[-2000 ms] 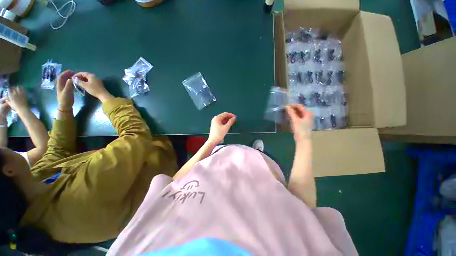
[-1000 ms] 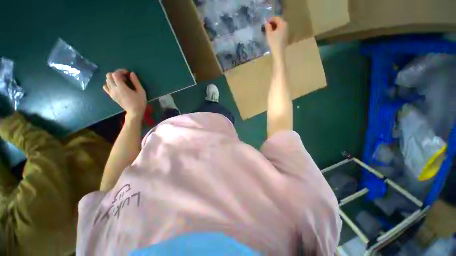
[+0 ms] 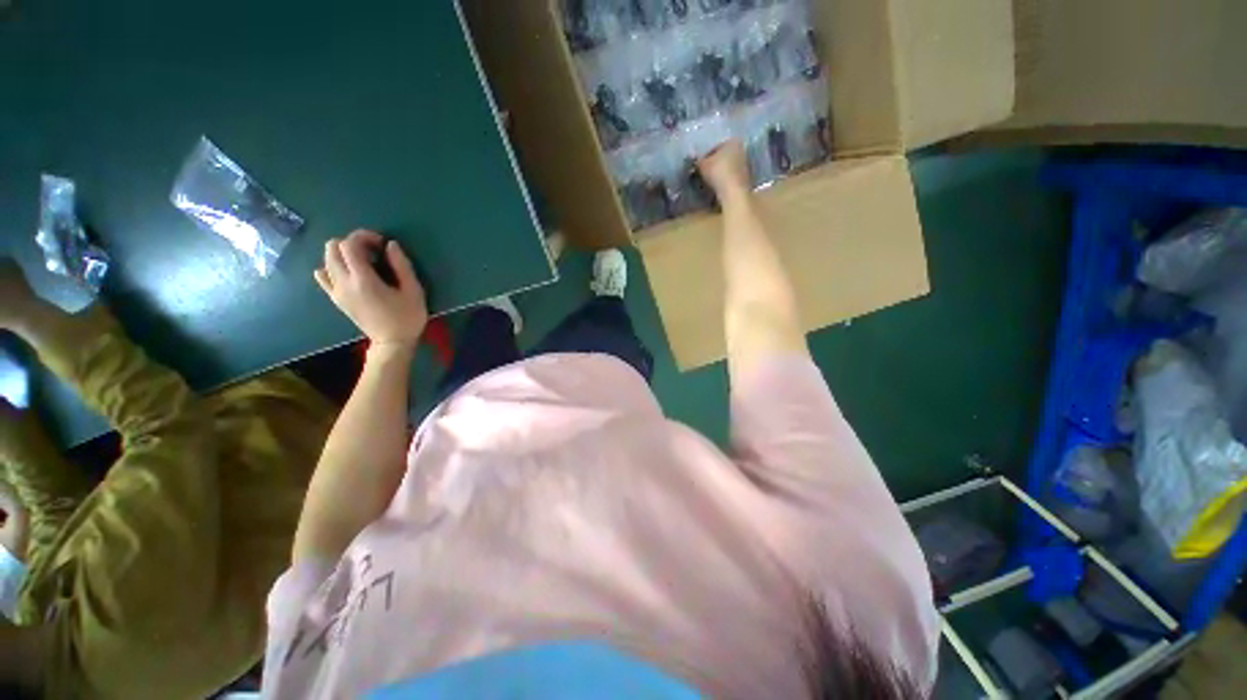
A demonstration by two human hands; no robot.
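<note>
The open brown shipping carton (image 3: 540,130) stands beside the table's right edge. Packed bags (image 3: 711,82), clear with small dark parts inside, lie in rows in it. My right hand (image 3: 725,171) is inside the carton, fingers down on the nearest row; its fingertips are partly hidden, and I cannot tell if it grips a bag. My left hand (image 3: 372,290) rests on the table near its front corner, fingers loosely curled and apart, with no bag in it. A clear zip bag (image 3: 235,205) lies on the table to its left.
A crumpled clear bag (image 3: 66,235) lies further left, by a worker in a mustard jacket (image 3: 178,506). The near carton flap (image 3: 841,260) is folded outward. At right are a blue rack (image 3: 1074,315) with plastic bags and a pale tube-frame trolley (image 3: 1053,513).
The view has swung toward the carton. My right hand, seen earlier with a bag at the table edge, is now in the carton and lately shifted left there. My left hand has come down on the table.
</note>
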